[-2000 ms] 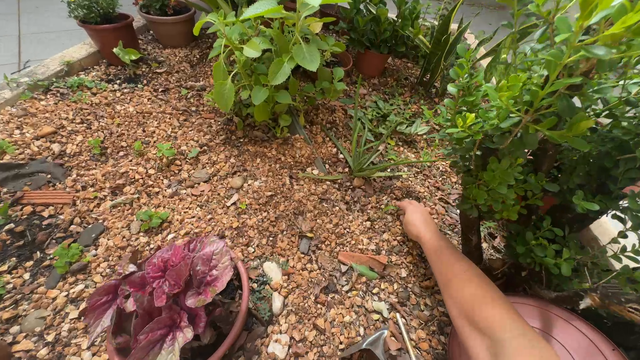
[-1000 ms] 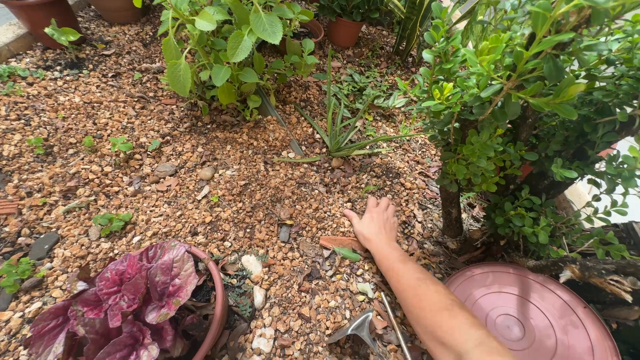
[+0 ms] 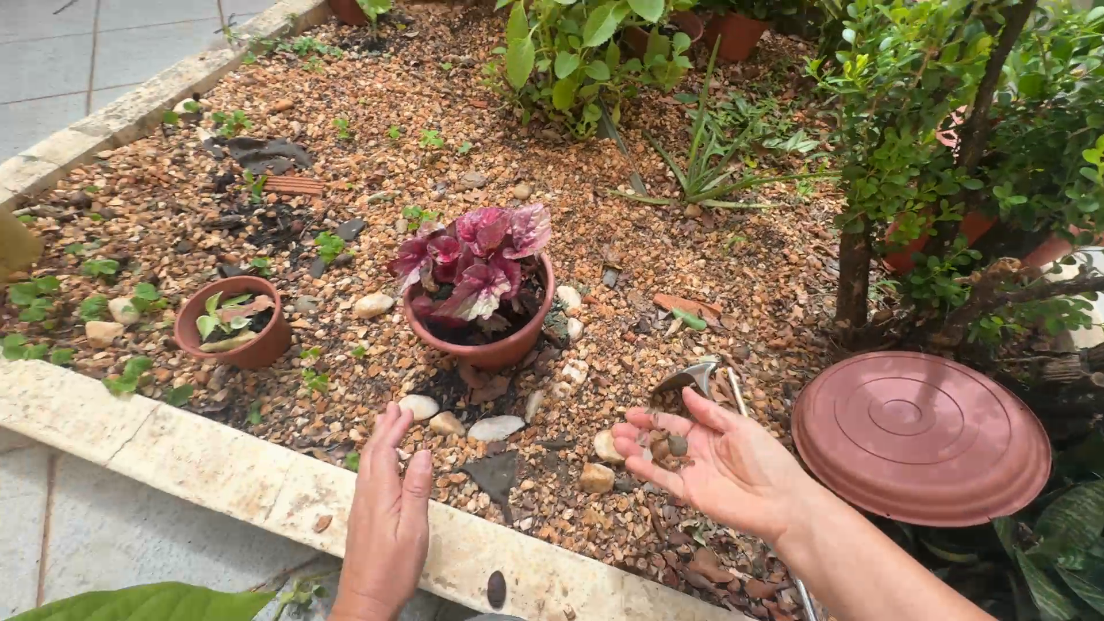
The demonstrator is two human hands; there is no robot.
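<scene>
My right hand (image 3: 720,461) is palm up over the gravel, its fingers curled around a few small stones (image 3: 668,444). My left hand (image 3: 392,504) is held up above the stone border with fingers together and thumb apart, holding nothing. Between and beyond the hands, a red-leaved plant (image 3: 483,259) grows in a terracotta-coloured pot (image 3: 492,352), with pale stones around its base. Just behind my right hand lies a metal tool head (image 3: 690,377), partly hidden, beside a thin metal rod (image 3: 737,390).
A small pot with a green seedling (image 3: 250,349) sits at left. At right are a round pinkish plastic saucer (image 3: 923,431) and a leafy shrub (image 3: 854,267). A pale stone border (image 3: 216,466) crosses the front. A spiky plant (image 3: 703,172) and a clay shard (image 3: 687,305) lie further back.
My right hand has come back from the gravel near the clay shard and turned palm up, with small stones in it. My left hand has come into view. The view has shifted widely.
</scene>
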